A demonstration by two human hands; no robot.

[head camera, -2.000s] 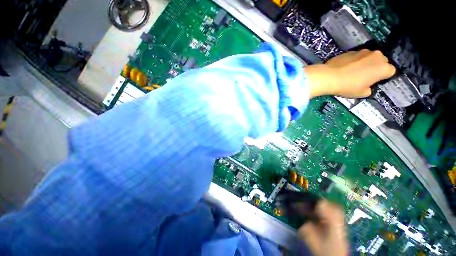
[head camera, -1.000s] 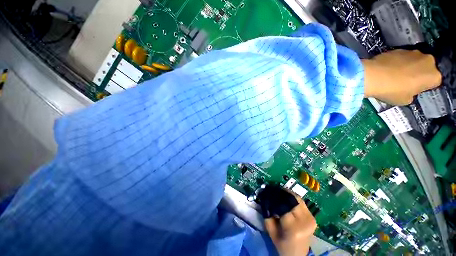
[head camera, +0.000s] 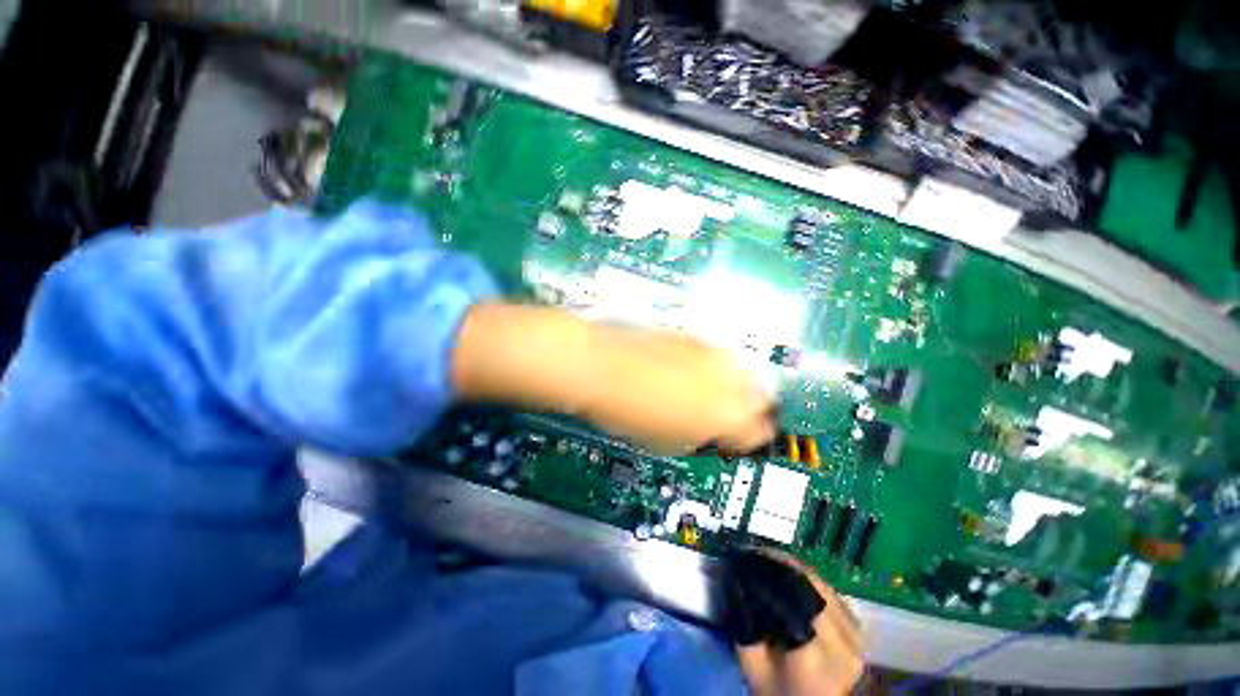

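A large green circuit board (head camera: 938, 306) lies across the view. My left hand (head camera: 666, 388), blurred, reaches in from the left over the board. Its fingertips are beside orange disc parts (head camera: 805, 450); whether they hold something cannot be seen. My right hand (head camera: 805, 639), with black finger covers, is at the board's front edge, just below a white block (head camera: 778, 505) and a row of thin dark upright parts (head camera: 845, 530). Its fingers are bunched together, and anything between them is hidden.
Metal rails run along the board's back edge (head camera: 1088, 258) and front edge (head camera: 544, 537). Behind the back rail are bins of loose silvery parts (head camera: 734, 82), white paper slips (head camera: 959, 211) and a green mat (head camera: 1169, 204). A blue cord (head camera: 993, 653) crosses the front rail at right.
My left hand has come back from the bins at upper right to over the board. My right hand stays near the board's front edge. The view has turned and shifted.
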